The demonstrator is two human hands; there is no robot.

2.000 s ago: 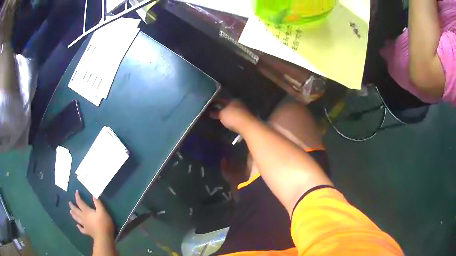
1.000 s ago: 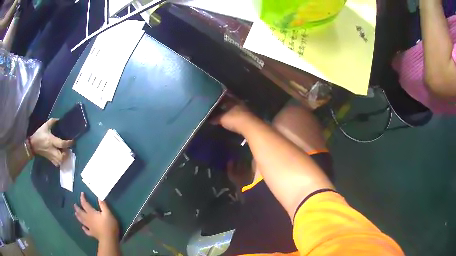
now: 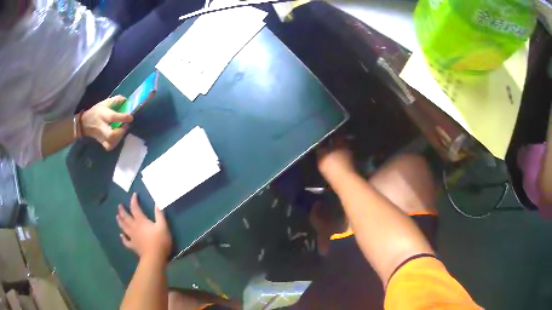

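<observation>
A stack of white paper sheets [image 3: 183, 168] lies on the dark green tabletop [image 3: 272, 97]. My left hand [image 3: 145, 232] rests on the tabletop just below the stack, fingers spread and holding nothing. A small pile of narrow white slips [image 3: 129, 162] lies left of the stack. Larger white sheets with faint print [image 3: 209, 51] lie fanned at the far edge. My right hand [image 3: 336, 158] is at the table's right edge, dark and blurred; its fingers are partly hidden, and I cannot tell whether it holds something.
Another person's hand [image 3: 104, 121] holds a smartphone with a lit screen [image 3: 142, 97] over the table's left side. A green bottle [image 3: 472, 33] stands on yellow paper [image 3: 499, 121] on the side bench. White scraps [image 3: 246, 223] lie below the table edge. Cartons [image 3: 36, 266] are at lower left.
The view has shifted, so the table appears farther right. The other person's hand has lifted the phone off the table, and its screen is now lit. My left hand remains beside the stack.
</observation>
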